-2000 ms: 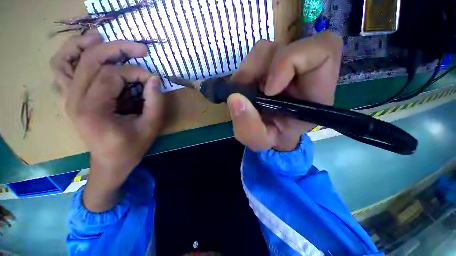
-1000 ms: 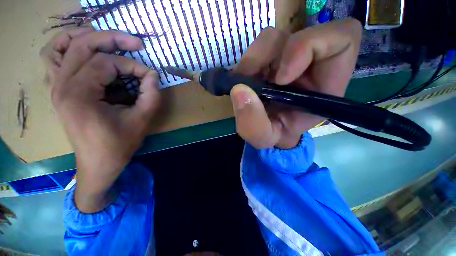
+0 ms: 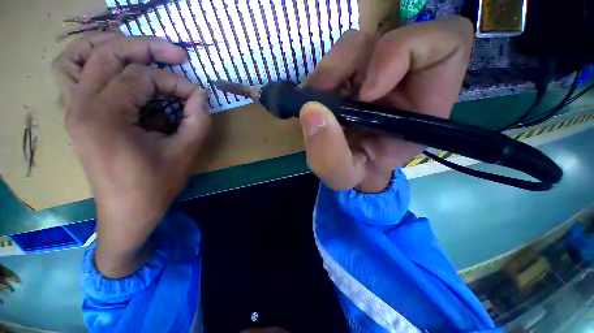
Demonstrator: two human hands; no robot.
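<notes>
A white panel with dark stripes [image 3: 286, 39] lies under and beyond my hands. My right hand [image 3: 391, 97] holds the black soldering iron [image 3: 417, 125]; its metal tip is over the panel's lower left part. My left hand [image 3: 130, 123] is at the panel's lower left corner, thumb and forefinger pinched in a ring. Dark strands show inside the ring, and a thin wire seems held at the fingertips, too small to tell clearly. Dark red-black lead wires [image 3: 98, 25] fan out over the panel's upper left edge.
Loose wires [image 3: 28, 144] lie on the cardboard [image 3: 49, 182] at the left. A metal-edged box, amber inside [image 3: 501, 15], sits on the dark speckled case [image 3: 485, 71] at upper right. Black cords run at the right. The green bench edge [image 3: 260, 165] crosses below my hands.
Both hands first moved apart slightly, left hand leftward and right hand rightward. In the last second the iron tip has shifted slightly up, and its rear cord remains looped at the right.
</notes>
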